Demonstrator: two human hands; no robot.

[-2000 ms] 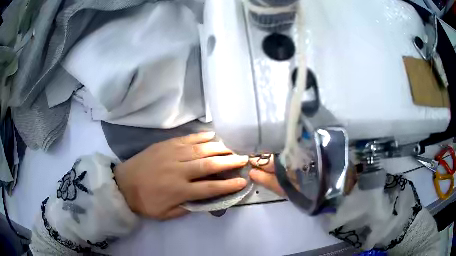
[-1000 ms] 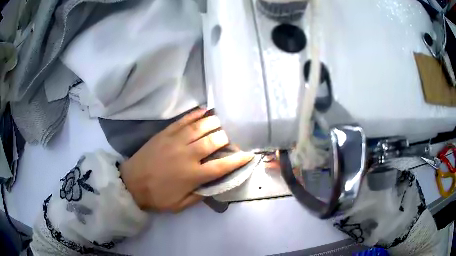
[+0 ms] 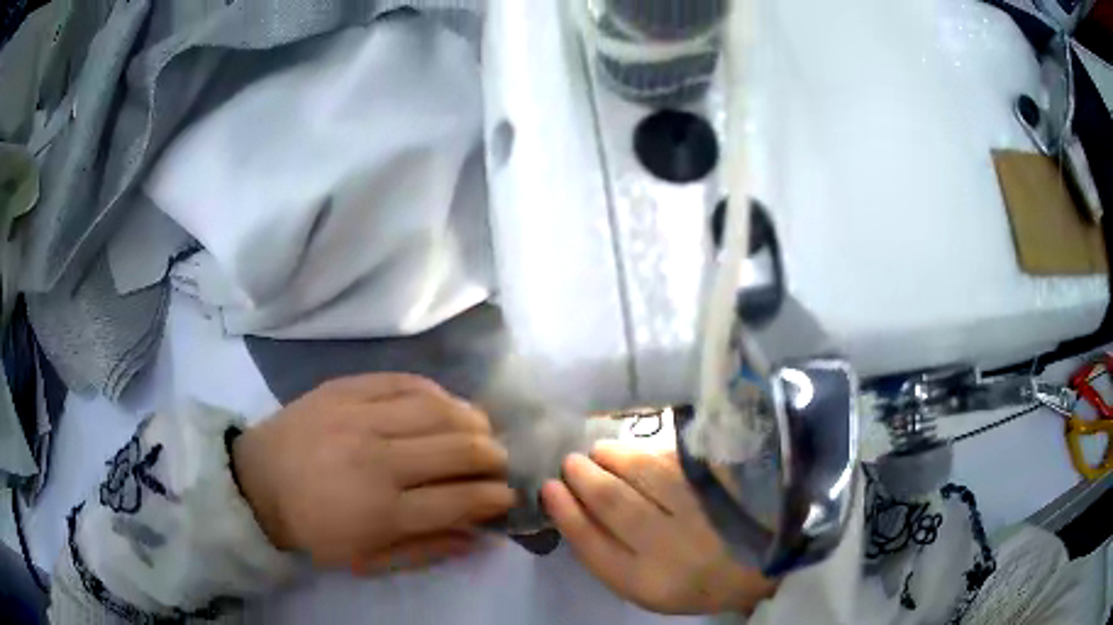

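The grey garment panel (image 3: 330, 183) lies draped left of the sewing machine head (image 3: 561, 244), its pale smooth side up. A darker grey piece (image 3: 330, 364) shows below it and runs towards the needle area. My left hand (image 3: 378, 470) lies on the dark piece's near edge, fingers together and curled, blurred. My right hand (image 3: 653, 525) is below the machine head, fingertips at the fabric's right edge. The fabric between my hands is blurred. The shiny curved guard (image 3: 815, 464) hides part of my right hand. I cannot tell whether either hand grips the fabric.
Greenish-grey fabric (image 3: 17, 183) and layered grey pieces (image 3: 104, 330) lie at the left. Scissors with red and yellow handles (image 3: 1089, 442) lie at the far right. The tension assembly (image 3: 915, 421) juts from the machine's front. The white table (image 3: 452, 598) runs along the near side.
My left hand has moved left and down, away from the needle area. My right hand, mostly hidden behind the guard a second ago, has come left into view beside the fabric.
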